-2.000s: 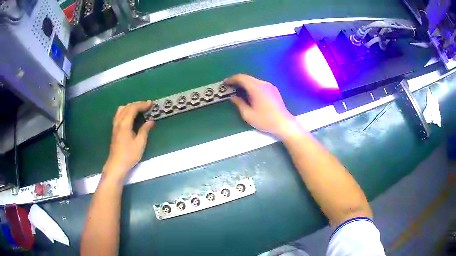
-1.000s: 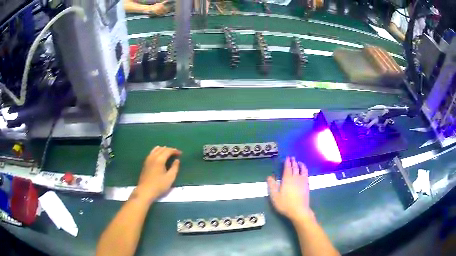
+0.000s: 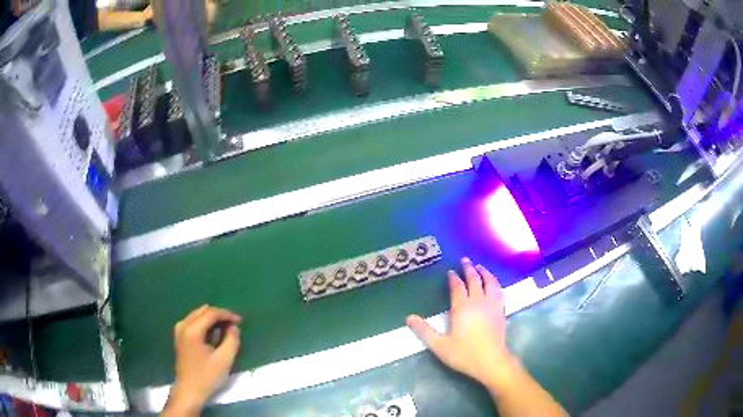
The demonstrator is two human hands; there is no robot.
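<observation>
A six-position fixture (image 3: pixel 371 267) lies on the green conveyor belt (image 3: pixel 269 244), slightly tilted, its row of round dark-centred parts facing up. My left hand (image 3: pixel 205 348) is to its lower left, fingers curled, thumb near the index finger, touching no fixture; whether anything small is between the fingers cannot be told. My right hand (image 3: pixel 471 322) is to its lower right, fingers spread, empty, over the belt's near rail. A second silver fixture (image 3: pixel 393 410) on the near bench is mostly cut off by the bottom edge.
A UV lamp (image 3: pixel 562 208) glows violet at the belt's right. A machine cabinet (image 3: pixel 57 147) stands left. Dark fixtures (image 3: pixel 354 55) stand in a row on the far belt, beside yellowish trays (image 3: pixel 554 45). A slotted strip (image 3: pixel 595 101) lies beyond the lamp. A person's hand (image 3: pixel 122 18) shows top left.
Both hands have let go of the fixture and drawn back from it; it now lies on the belt nearer the lamp. The view has shifted, so the bench fixture is mostly out of frame.
</observation>
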